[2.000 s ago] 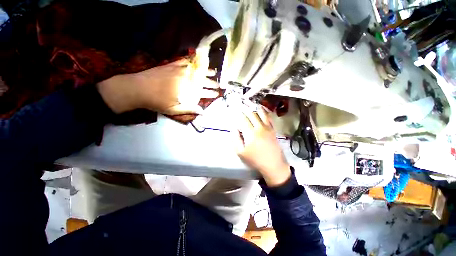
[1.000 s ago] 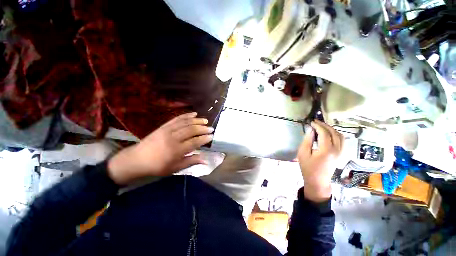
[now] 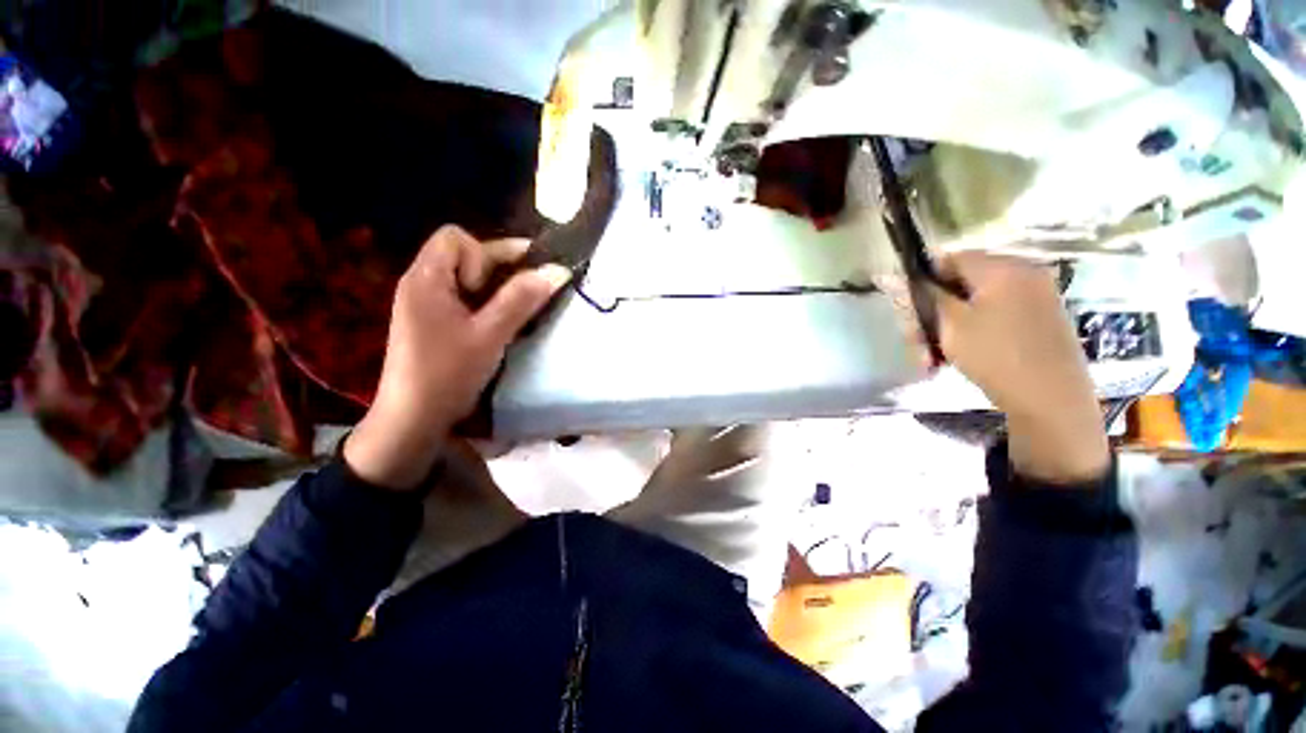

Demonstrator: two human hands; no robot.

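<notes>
The dark brown lining [image 3: 394, 136] lies left of the machine, joined to the bunched red patterned fabric [image 3: 236, 229]. My left hand [image 3: 466, 308] pinches the curved edge of the brown cloth between thumb and fingers. My right hand [image 3: 1003, 329] is closed around the handle end of dark shears [image 3: 902, 215], whose long blades point up under the machine arm. The handles are mostly hidden by my fingers. A thin dark thread [image 3: 745, 292] runs across the white table from near the cloth edge towards my right hand.
The cream sewing machine [image 3: 1031, 72] stands over the white table [image 3: 659, 365], its needle area [image 3: 688, 172] right of the cloth. A blue bundle [image 3: 1217, 372] and an orange box [image 3: 845, 619] are at the right and below. A bright screen [image 3: 29, 115] is at far left.
My left hand has moved up and taken hold of the cloth edge. My right hand has moved right and now holds the shears, which have shifted.
</notes>
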